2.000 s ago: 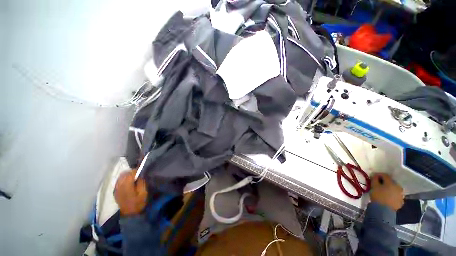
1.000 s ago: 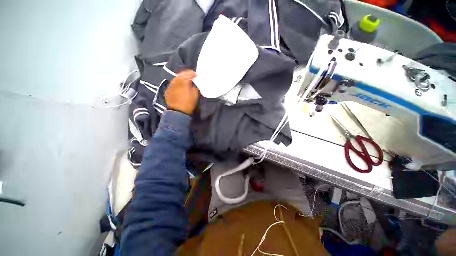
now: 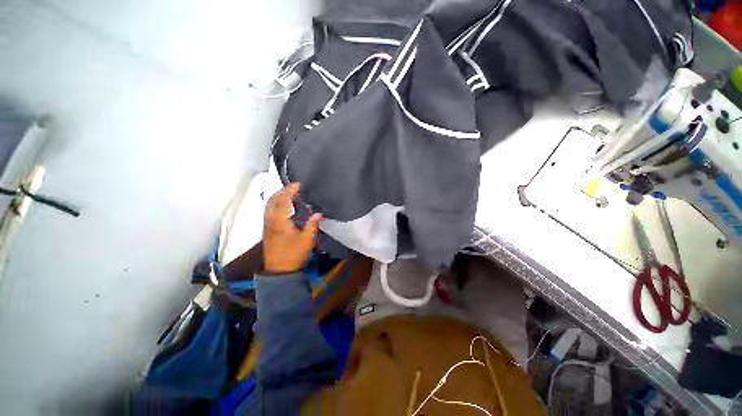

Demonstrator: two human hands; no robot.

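A dark grey garment with white stripes [image 3: 366, 154] lies across the pale surface and hangs over the near table edge. A pale lining panel [image 3: 366, 234] shows at its lower edge. My left hand [image 3: 289, 231] is at the garment's lower left edge, with thumb and fingers pinching the cloth there. A white cord loop [image 3: 407, 294] hangs below the garment over my lap. My right hand is not in view.
The white sewing machine [image 3: 691, 154] stands at the right. Red-handled shears [image 3: 661, 296] lie on its table [image 3: 561, 252], with a thin dark metal tool beside them. A black piece [image 3: 712, 361] lies near the right edge. A ruler strip runs along the table edge.
The garment has been pulled nearer and spread, and the white panel is now mostly covered. My left hand has moved down to the lower edge. My right hand has left the picture.
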